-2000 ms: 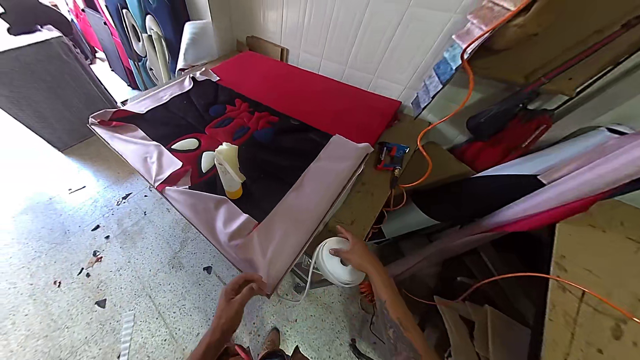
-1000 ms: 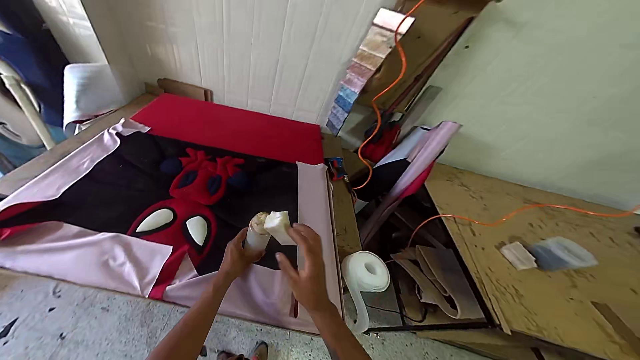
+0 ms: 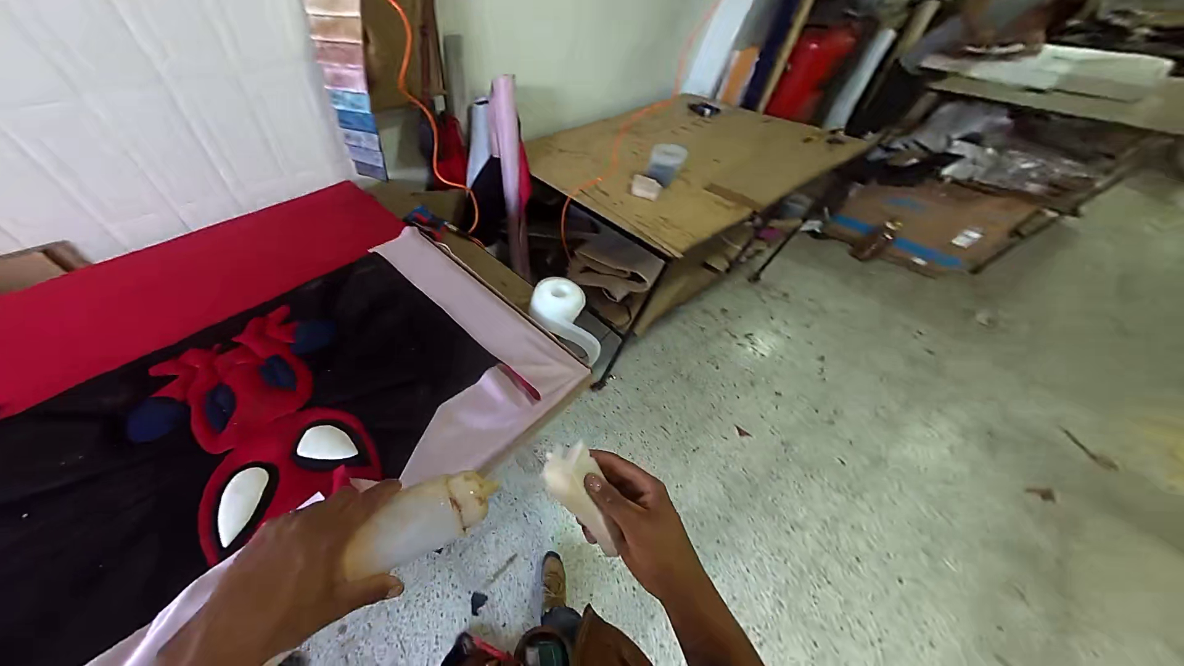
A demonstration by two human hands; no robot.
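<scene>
A translucent plastic squeeze bottle [image 3: 407,532] with a crusted yellowish tip lies tilted in my left hand [image 3: 310,560], its tip pointing right. My right hand [image 3: 638,518] grips a whitish foam piece [image 3: 581,495] with a ragged upper end, a short gap from the bottle's tip. To the left and behind my left hand is a panel of black fabric [image 3: 388,319] with pale pink fabric borders [image 3: 453,301]. A padded red figure [image 3: 250,398] with white eyes and dark blue parts lies on it. Red fabric [image 3: 203,245] spans the far side.
A roll of white strip material [image 3: 558,301] stands beside the panel's right corner. Beyond is a wooden table [image 3: 638,166] with a small block [image 3: 646,188] and a plastic cup [image 3: 666,162]. An orange hose [image 3: 416,102] hangs at the wall. Another person's hands [image 3: 1004,37] show at upper right.
The view has swung to the right. My left hand still holds the bottle, now tilted toward the right; my right hand with the foam piece has moved apart from the bottle's tip.
</scene>
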